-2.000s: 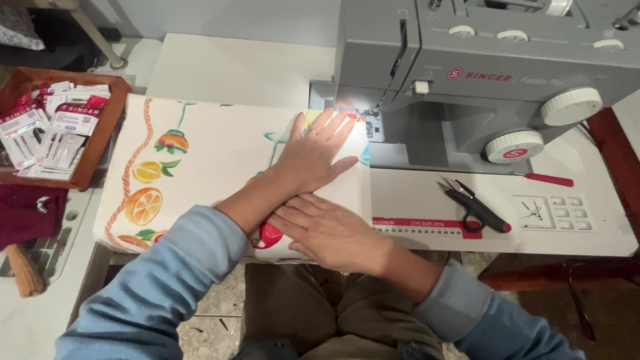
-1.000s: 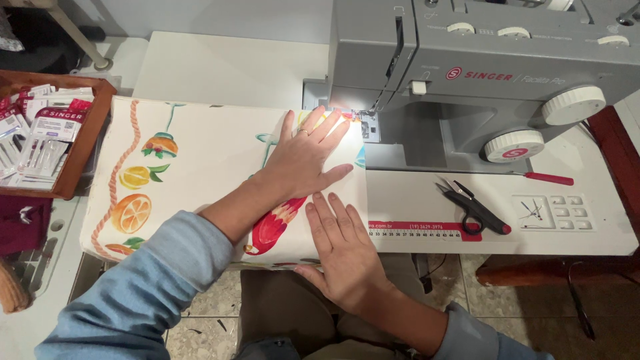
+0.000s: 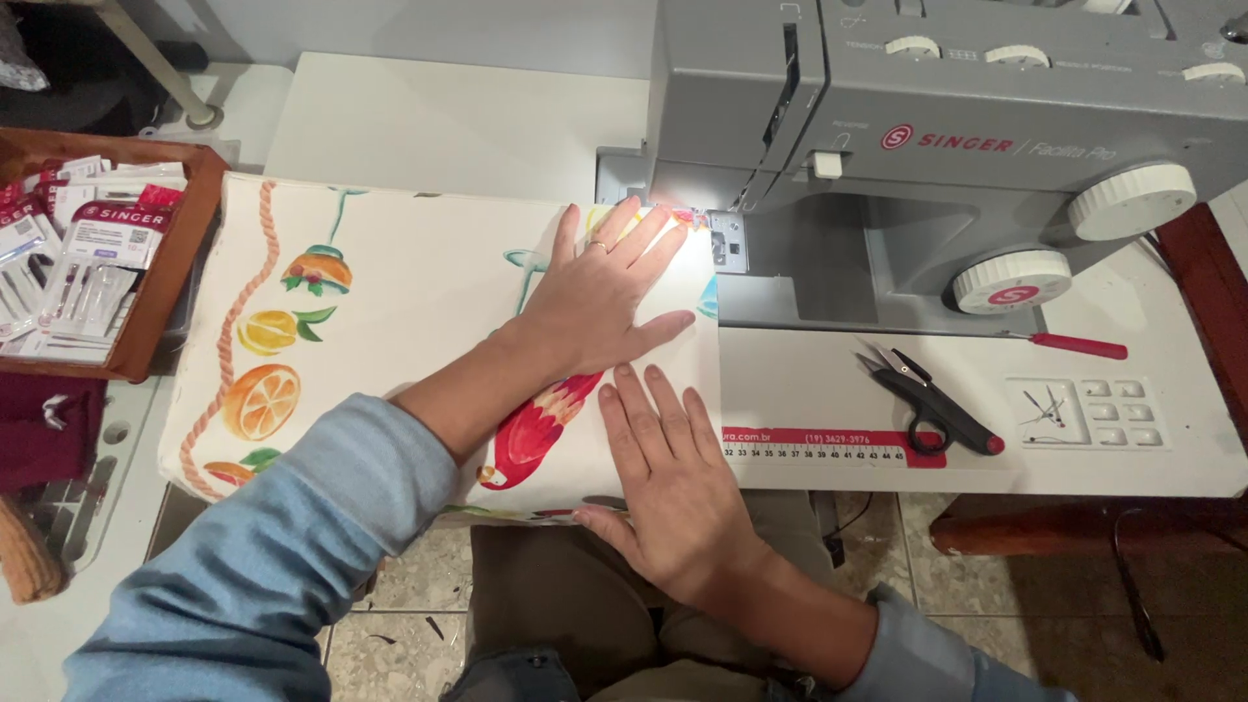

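A cream fabric point(image 3: 419, 302) printed with fruit, rope and a red parrot lies flat, its far right corner by the lit needle area of a grey Singer sewing machine point(image 3: 936, 175). My left hand point(image 3: 595, 302) presses flat on the cloth just short of the presser foot, fingers spread, a ring on one finger. Lower and to the right, my right hand point(image 3: 673, 478) rests on the fabric near its right edge, thumb at the near edge. Neither hand grips anything. The machine's glare hides the exact spot of the needle.
Thread snips point(image 3: 921, 395) lie partly over a red-edged ruler point(image 3: 819, 444). Beyond are a red-handled tool point(image 3: 1077, 345) and a small white tray point(image 3: 1092, 414) with pins or needles. At left stands a wooden box point(image 3: 175, 263) of needle packets, with dark red cloth point(image 3: 49, 424) below.
My right hand has moved away from my left wrist toward the fabric's right edge, uncovering more of the parrot. My left hand stays near the presser foot.
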